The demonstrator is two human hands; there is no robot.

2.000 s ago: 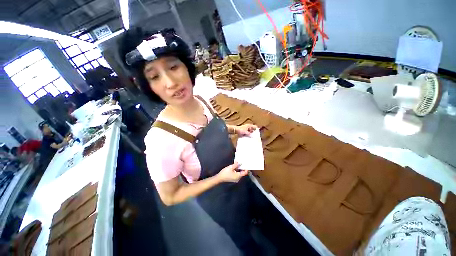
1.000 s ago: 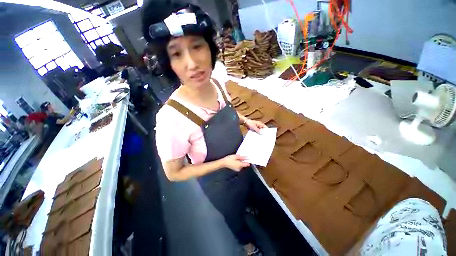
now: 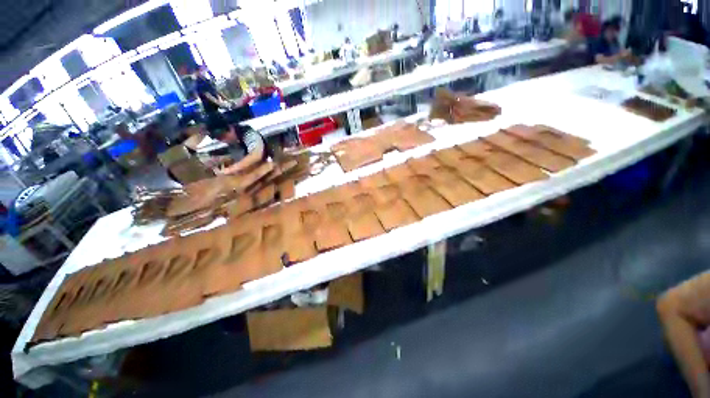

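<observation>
No hand of mine is in the picture. Nearest in front of me is a long white table. Overlapping brown bag pieces lie along it in a long row, many with thin handle loops standing out on them. Behind the row, a heap of brown bag pieces is piled loosely at the left. More flat brown pieces and a small brown pile lie near the far edge. The view is somewhat blurred.
A person in a striped top bends over the heap. A cardboard box stands under the table. A bare arm of another person shows at the right edge. A red crate and blue bins are beyond. Dark grey floor lies in front.
My view has swung left. The person with the white sheet is gone except for an arm at the right edge, and the other long table now fills the view.
</observation>
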